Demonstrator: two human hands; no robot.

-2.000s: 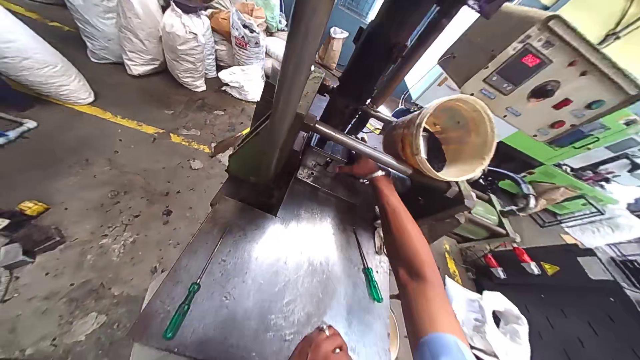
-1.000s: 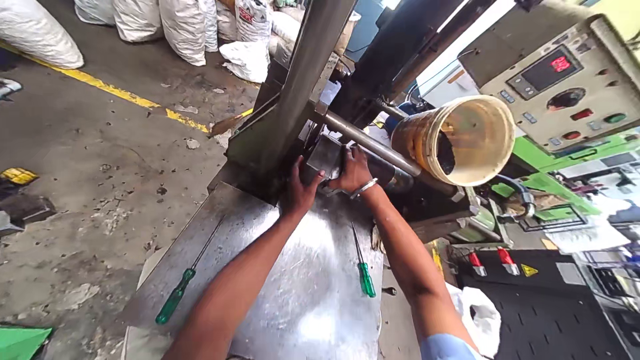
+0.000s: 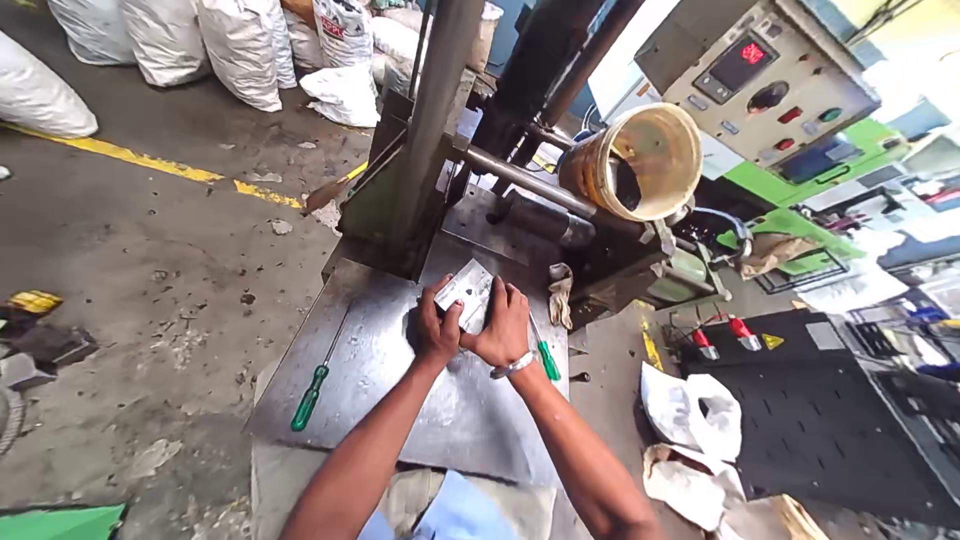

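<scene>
A metal block (image 3: 474,289), bright on top, is gripped between my two hands over the steel plate table (image 3: 450,427). My left hand (image 3: 437,322) is closed round its left side. On its right side lies my right hand (image 3: 502,322), a metal bracelet at the wrist. One green-handled screwdriver (image 3: 310,397) lies on the plate left of my hands. Another green-handled screwdriver (image 3: 549,360) lies to the right, its shaft partly hidden by my right hand. Beyond the block is the machine's flat bed (image 3: 487,225).
A steel column (image 3: 431,127) rises at the back. A stained plastic bucket (image 3: 637,161) sits by a horizontal bar. A cloth glove (image 3: 560,294) lies at the plate's right edge. The control panel (image 3: 765,82) stands back right, white sacks (image 3: 240,52) back left.
Both hands were at the machine's bed a second ago and have come back toward me over the plate with the block. Two seconds ago my left hand was near the plate's front edge.
</scene>
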